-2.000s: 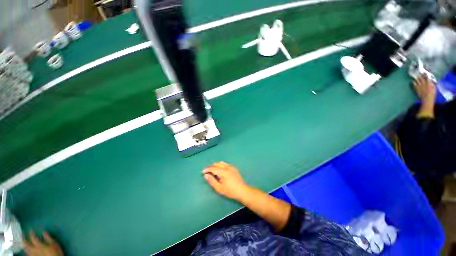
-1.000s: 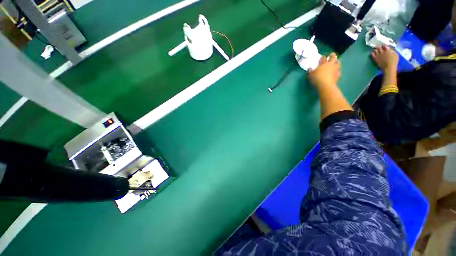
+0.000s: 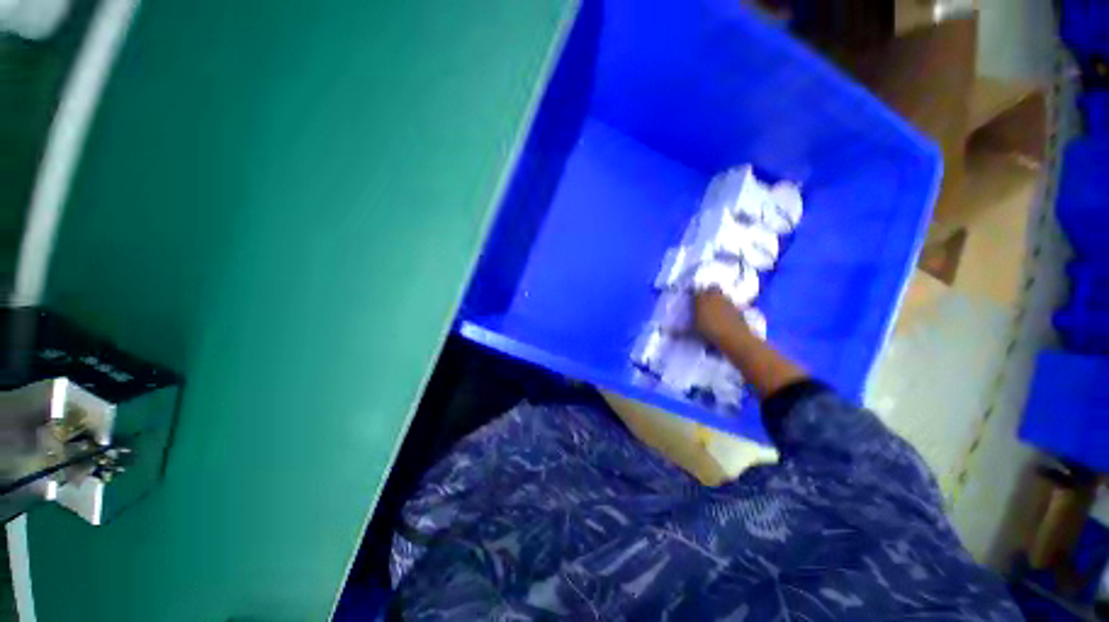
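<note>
A blue plastic tote (image 3: 608, 182) lies beside the green bench's edge. Several white brackets (image 3: 742, 231) lie in rows on its floor, blurred. My right hand (image 3: 718, 318) reaches down into the tote and is at the white brackets. Its fingers are blurred and partly lost against the white parts, so its grip cannot be told. My left hand is not in view.
The screw feeder (image 3: 91, 450) stands on the green bench (image 3: 304, 219) at the left edge of the picture, with a thin bit over it. A white belt edge strip (image 3: 61, 170) runs behind. Cardboard boxes (image 3: 991, 182) and more blue totes (image 3: 1070, 407) are on the right.
The view has swung right and down to the tote. My right hand has moved from the white bracket on the bench down into the tote. The other worker is out of view.
</note>
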